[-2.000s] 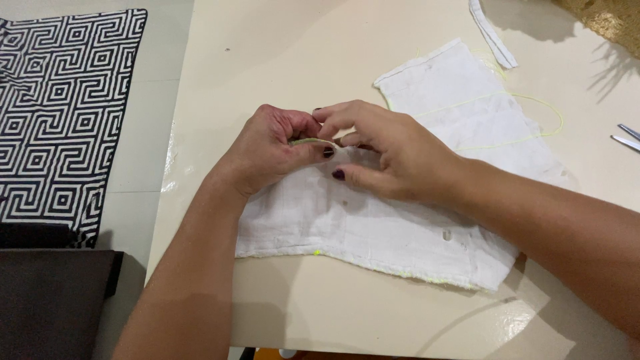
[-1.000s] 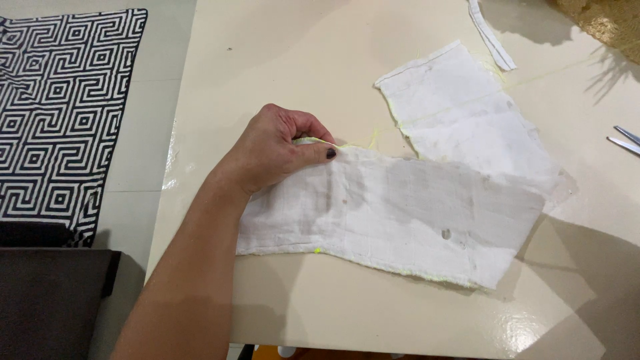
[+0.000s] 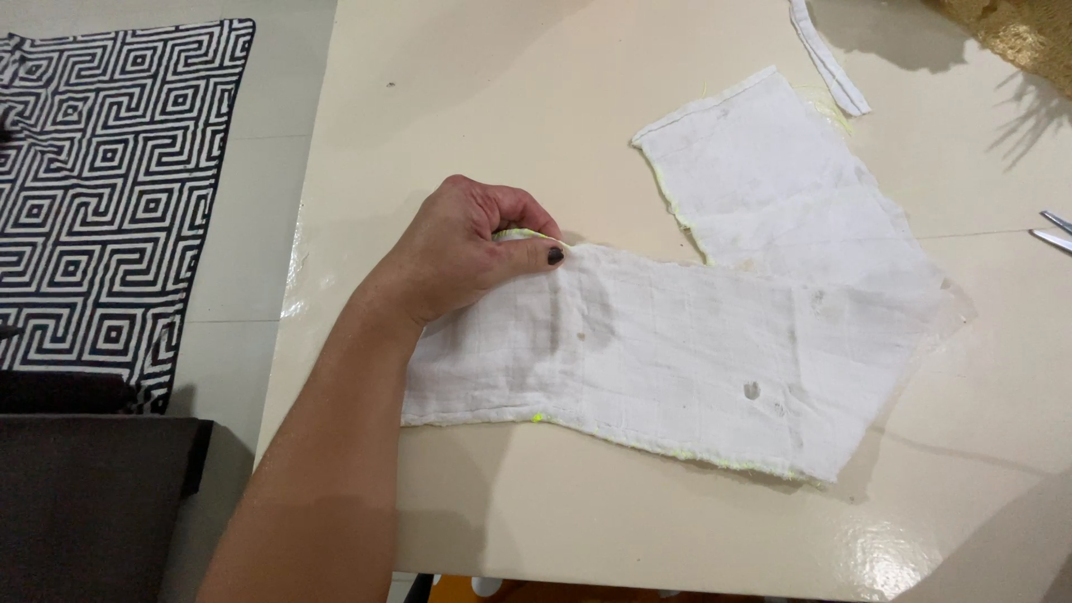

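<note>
My left hand (image 3: 494, 247) pinches the upper edge of a white cloth (image 3: 670, 335) between thumb and fingers. Yellow-green thread stitching runs along that edge and along the lower edge, where a small bright yellow-green spot shows. The cloth is creased, with a small hole or dark mark toward its right part. A further white section (image 3: 754, 159) angles up from the right end, with yellow-green stitching on its left side. Whether it is one piece with the rest I cannot tell. My right hand is out of view.
A cream table (image 3: 502, 100) lies under the cloth. Metal blade tips, probably scissors (image 3: 1051, 234), show at the right edge. A narrow white fabric strip (image 3: 829, 63) and gold textured material (image 3: 1022, 33) are at the top right. A patterned black-and-white rug (image 3: 109, 201) lies left on the floor.
My right hand was at the cloth's upper edge beside my left two seconds ago, then left the view. My left hand keeps its pinch in about the same place.
</note>
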